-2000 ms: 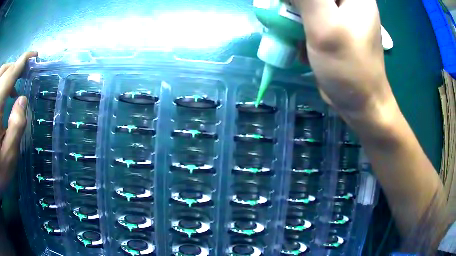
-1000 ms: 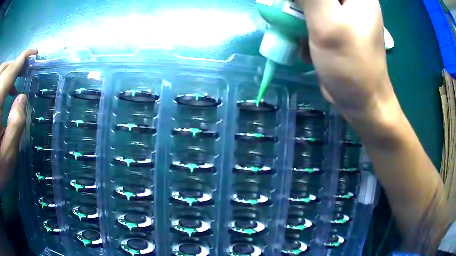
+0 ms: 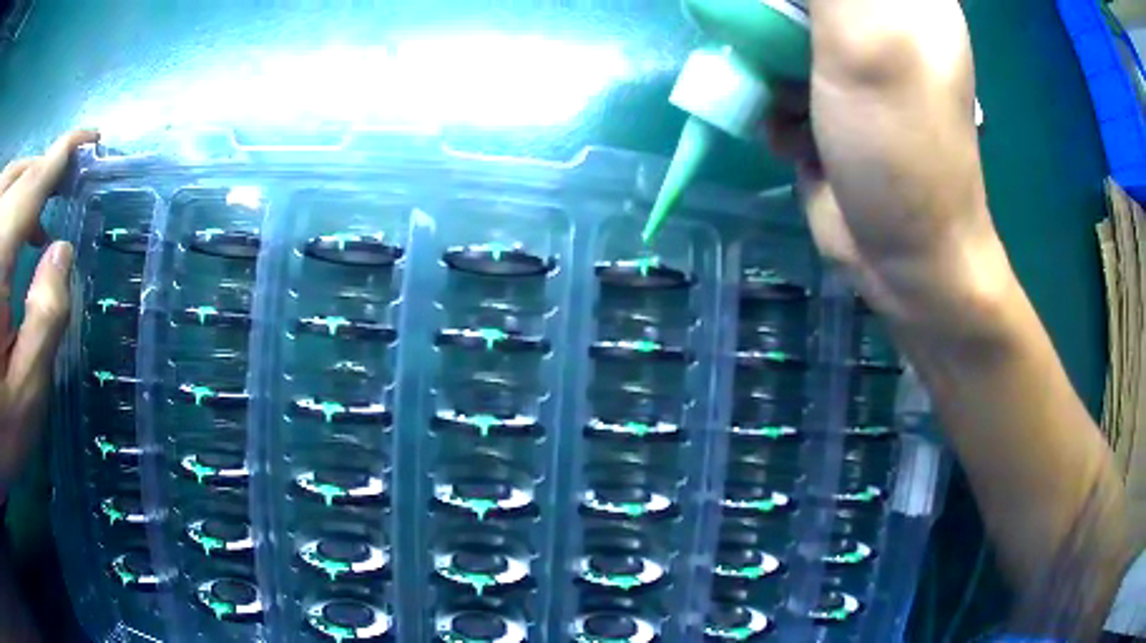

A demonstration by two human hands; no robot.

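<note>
A large clear plastic tray [image 3: 572, 182] lies in front of me and holds several columns of small round dark parts [image 3: 500, 260], many with green dabs. My right hand [image 3: 886, 113] grips a green squeeze bottle [image 3: 754, 38] at the upper right, partly cut off by the top edge. Its pale collar leads to a tapered green nozzle [image 3: 674, 182]. The nozzle tip is just above the top part of the fifth column, which carries a green dab. My left hand [image 3: 38, 276], cut off by the left edge, has its fingers at the tray's left rim.
The tray lies on a glossy dark green mat [image 3: 1031, 239] with a bright glare behind it. A blue edge [image 3: 1112, 101] runs along the upper right. Brown cardboard edges [image 3: 1127, 327] stand at the far right. A small white object [image 3: 978, 111] shows partly behind my right wrist.
The nozzle tip has lifted off the top part of the fifth column, leaving a green dab there. The bottle and my right hand have moved slightly up and right. My left hand is about the same.
</note>
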